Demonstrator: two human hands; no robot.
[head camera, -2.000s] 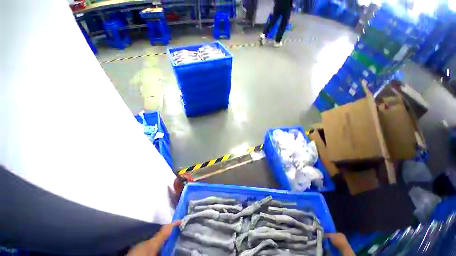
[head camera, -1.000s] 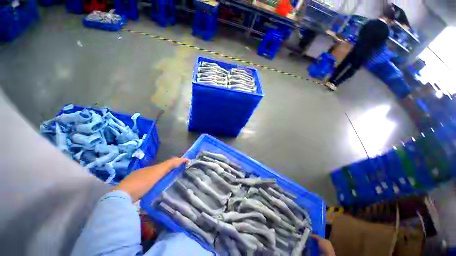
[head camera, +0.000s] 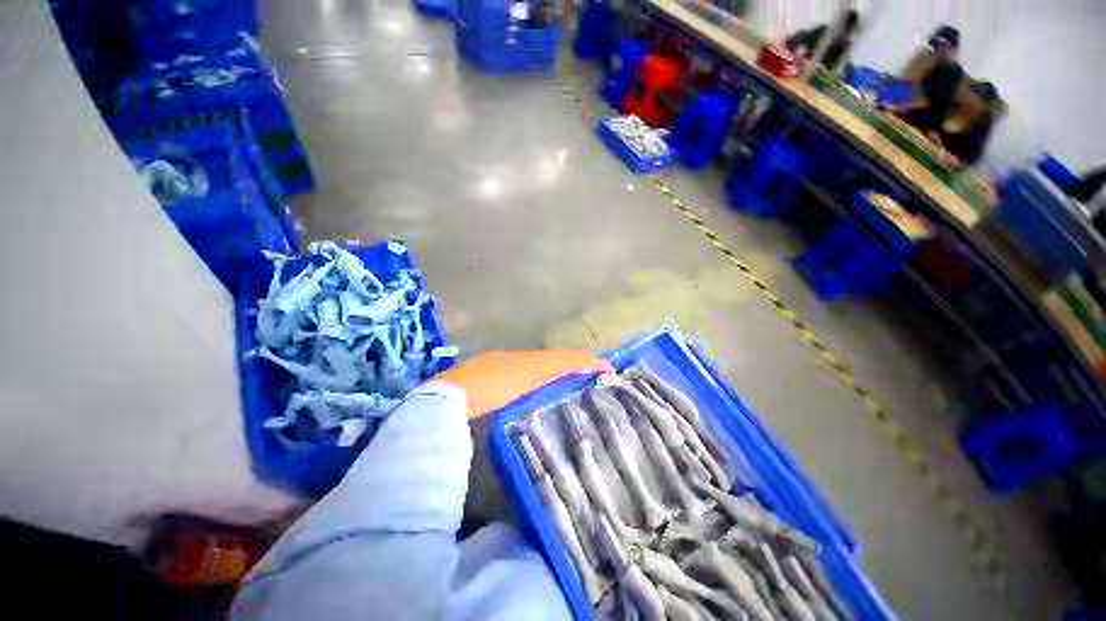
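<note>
A shallow blue crate (head camera: 782, 479) is tilted across the lower middle of the view, its near end cut off by the bottom edge. Long, slim, slightly bent grey moulded parts (head camera: 631, 455) lie in rows in its far half and more loosely in its near half. My left hand (head camera: 522, 379), bare below a light-blue sleeve, grips the crate's far left corner, the fingers over the rim. My right hand is out of the picture.
A blue crate of jumbled light-blue parts (head camera: 352, 334) stands left, beside the white pillar (head camera: 85, 279). Blue crate stacks (head camera: 206, 121) are behind it. Workbench (head camera: 849, 109), blue stools (head camera: 849, 249), seated people (head camera: 946, 91) and yellow-black floor tape (head camera: 788, 315) are right. Something red (head camera: 206, 558) lies low left.
The view has swung left. The held crate is now lower right and turned steeper. The stack with grey parts, the cartons and my right hand have left the picture.
</note>
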